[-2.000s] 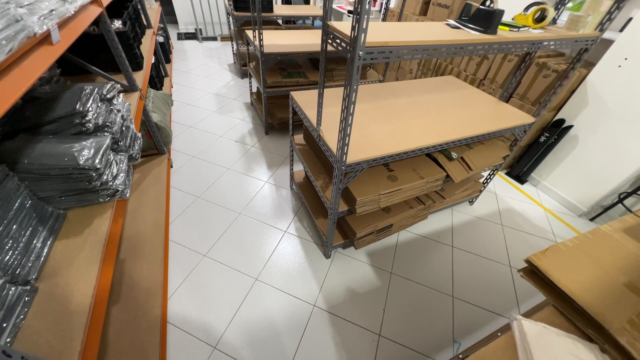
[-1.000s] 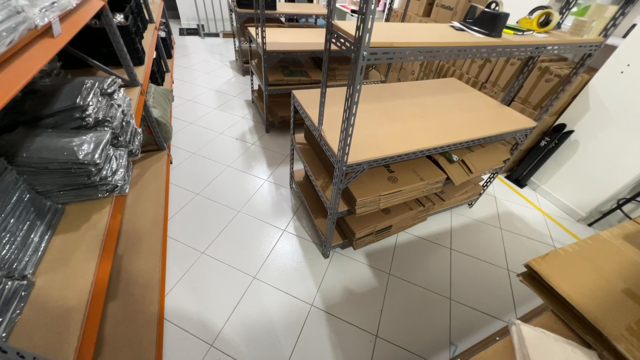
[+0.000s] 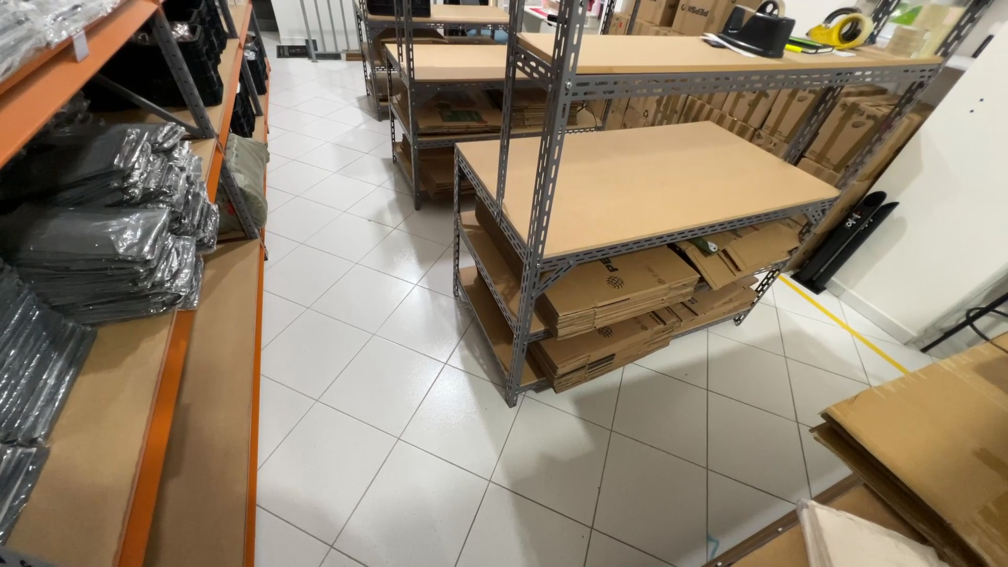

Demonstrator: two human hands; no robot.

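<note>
Neither of my hands is in the head view. A grey slotted-metal workbench with a bare wooden top [image 3: 646, 185] stands in the middle, with stacks of flattened cardboard boxes [image 3: 618, 287] on its lower shelves. On its upper shelf [image 3: 654, 55] sit a black tape dispenser [image 3: 756, 31] and a yellow tape dispenser [image 3: 841, 30]. At the left, dark folded goods in clear plastic bags [image 3: 90, 244] are piled on an orange-edged shelving rack [image 3: 161, 409].
White floor tiles [image 3: 386, 378] run between the rack and the benches. A second metal bench [image 3: 449, 63] stands farther back. Cardboard sheets [image 3: 929, 425] jut in at the lower right. Two black long objects [image 3: 846, 240] lean against the white wall [image 3: 937, 189]. Black crates [image 3: 185, 63] fill the rack's back part.
</note>
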